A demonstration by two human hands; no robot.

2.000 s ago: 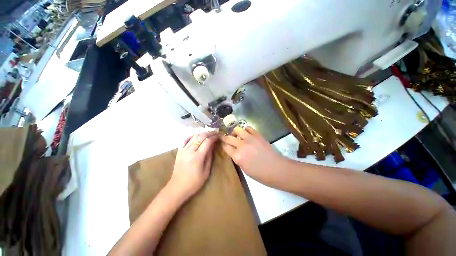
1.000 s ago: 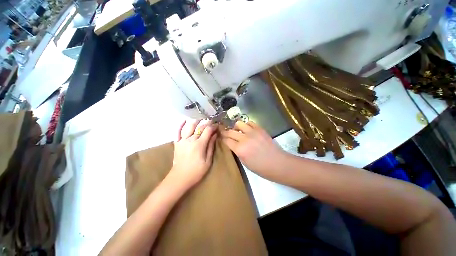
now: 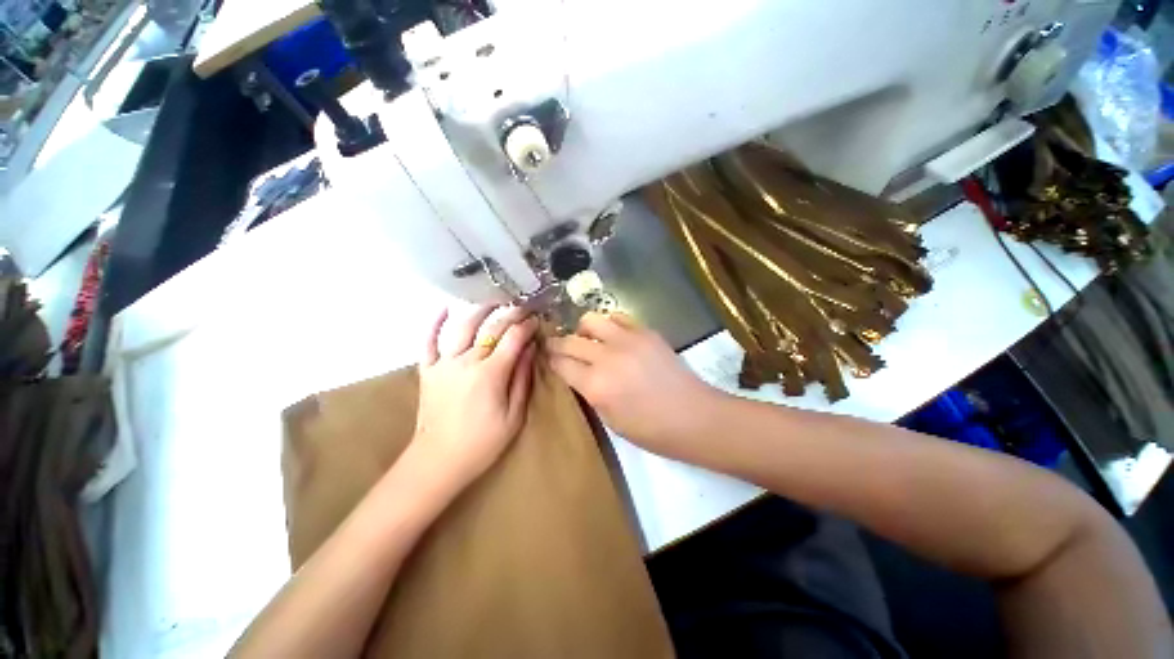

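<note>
A tan-brown fabric panel [image 3: 515,541] lies on the white table and runs up to the presser foot [image 3: 547,304] of the white sewing machine [image 3: 670,90]. My left hand [image 3: 470,393] lies on the panel's upper part, fingers at the foot, with a ring on one finger. My right hand [image 3: 618,373] is at the panel's right edge, with thumb and fingers pinched on the cloth beside the foot. The fingers hide the sewn edge, and I cannot make out a zipper there.
A fan of brown-and-gold zippers [image 3: 798,270] lies right of the needle. Stacked brown panels [image 3: 52,502] hang at the left. A dark heap with gold glints [image 3: 1081,193] and grey-green cloth [image 3: 1120,335] are at far right. Blue bins [image 3: 991,425] show under the table.
The whole view has shifted, so machine, hands and panel appear further left. Both hands stay at the foot with little change in pose. More of the grey-green cloth shows at far right.
</note>
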